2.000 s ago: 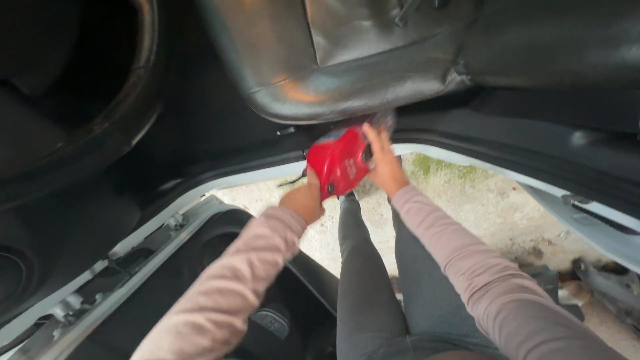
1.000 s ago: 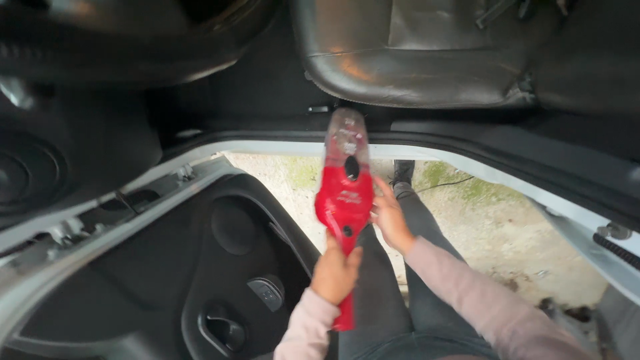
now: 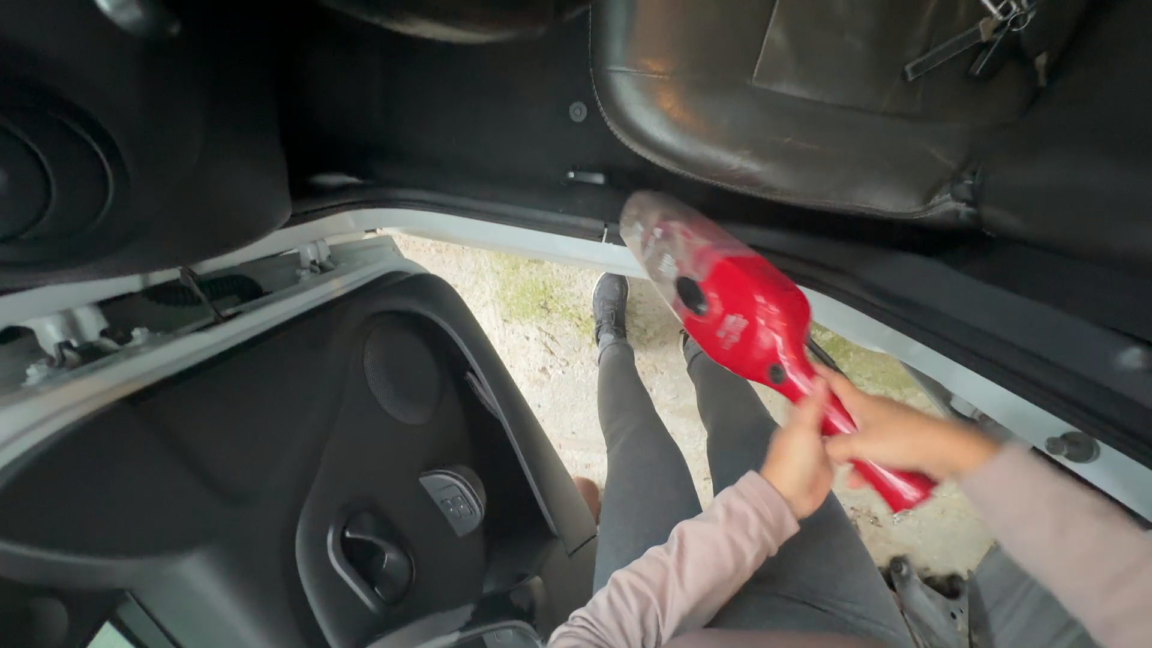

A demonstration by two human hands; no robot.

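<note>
A red handheld vacuum cleaner (image 3: 760, 315) with a clear dust cup lies at a slant in front of my legs, its nozzle pointing up and left toward the car's door sill. My right hand (image 3: 900, 432) is closed around the red handle. Beside it, my left hand (image 3: 801, 459) is also on the handle, at its near side; its fingers are partly hidden. The nozzle end overlaps the white sill (image 3: 504, 236) in view; whether it touches is not clear.
Above is a dark leather car seat (image 3: 756, 135) with keys (image 3: 972, 45) on it. An opened car door (image 3: 270, 432) fills the lower left. My shoe (image 3: 610, 301) stands on rough ground outside the sill. A metal bracket-like part (image 3: 927, 598) is at the lower right.
The vacuum cleaner has swung from upright in view to a slant, its handle now toward the lower right. My right hand has moved from its body to the handle. The view has shifted.
</note>
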